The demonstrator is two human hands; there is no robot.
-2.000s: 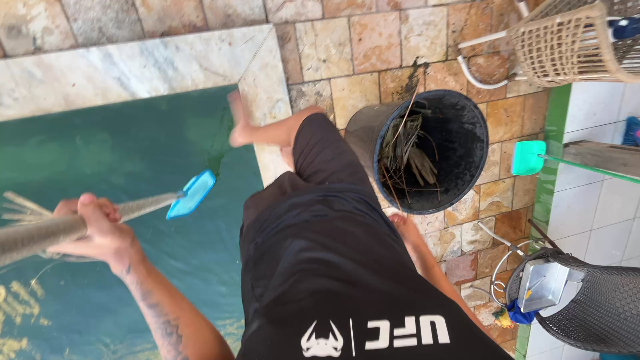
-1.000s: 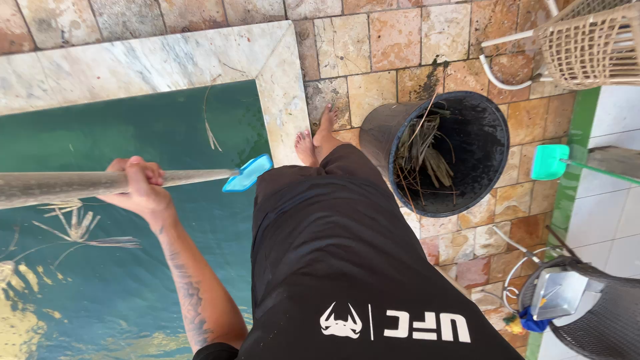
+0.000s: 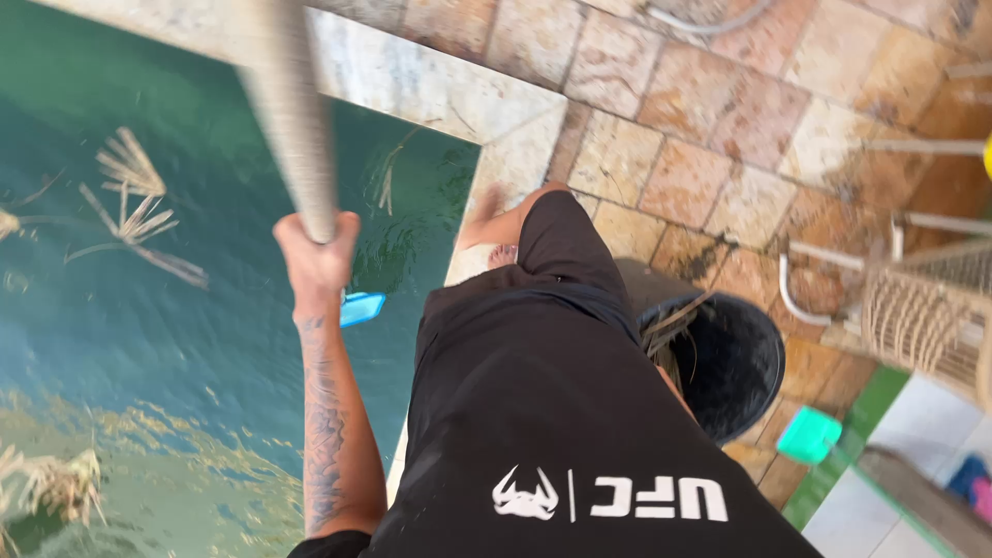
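Note:
My left hand [image 3: 318,248] is closed around a long, thick pole [image 3: 298,116] that runs up out of the top of the view, blurred. Beyond my wrist, a small blue-framed skimmer net [image 3: 362,308] shows over the green pool water [image 3: 256,349]; its join to the pole is hidden. Dry palm fronds [image 3: 143,225] float in the water on the left. A black bin [image 3: 732,372] with dry leaves inside stands to the right of my body. Beside it, only a sliver of skin, likely my right arm [image 3: 676,395], shows past my shirt; the right hand is hidden.
My bare feet [image 3: 502,256] are at the marble pool edge [image 3: 523,147]. Stone paving [image 3: 690,170] lies beyond. A woven chair [image 3: 930,318] stands at right, with a green dustpan-like scoop [image 3: 810,434] below it. More dry fronds [image 3: 70,480] float at lower left.
The pole has swung from lying across the left of the view to pointing up, with my left hand on it. One foot has shifted along the pool edge. The view has turned.

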